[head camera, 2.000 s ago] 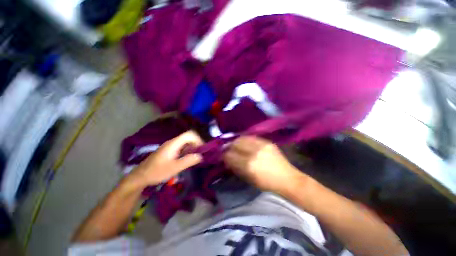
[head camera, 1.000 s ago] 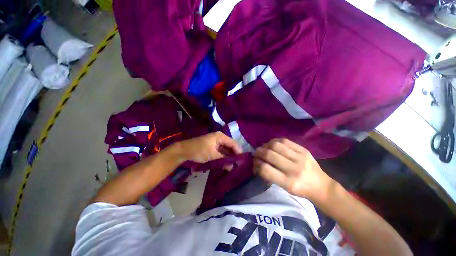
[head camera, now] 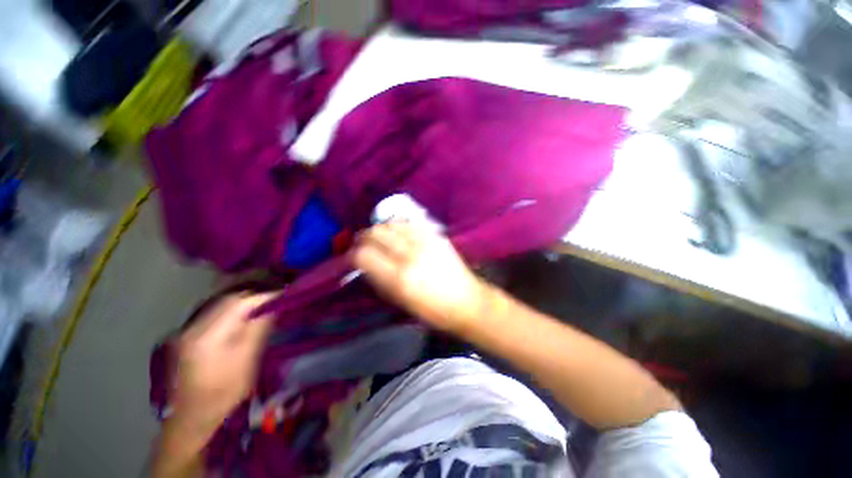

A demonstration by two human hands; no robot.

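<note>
The large maroon garment (head camera: 467,159) lies over the white table and hangs off its left side to my lap. A white band (head camera: 407,209) shows near my right hand. My right hand (head camera: 411,271) grips the maroon edge above my lap. My left hand (head camera: 220,350), blurred, is lower left on the same stretched edge; its fingertips close on the cloth. A dark-grey piece (head camera: 350,359) shows below the edge, between the hands. The picture is motion-blurred, so fine detail at the fingers is hidden.
The white table (head camera: 645,201) has its edge at right of my lap. Dark shears (head camera: 715,210) lie on it, left of the blurred sewing machine (head camera: 794,121). More maroon cloth (head camera: 504,14) is at the far edge. A blue patch (head camera: 313,231) shows between folds. A yellow floor line (head camera: 89,289) runs at left.
My hands have moved apart: the left down and to the left, the right up and to the left. The edge is stretched between them and more grey piece shows. The view has shifted.
</note>
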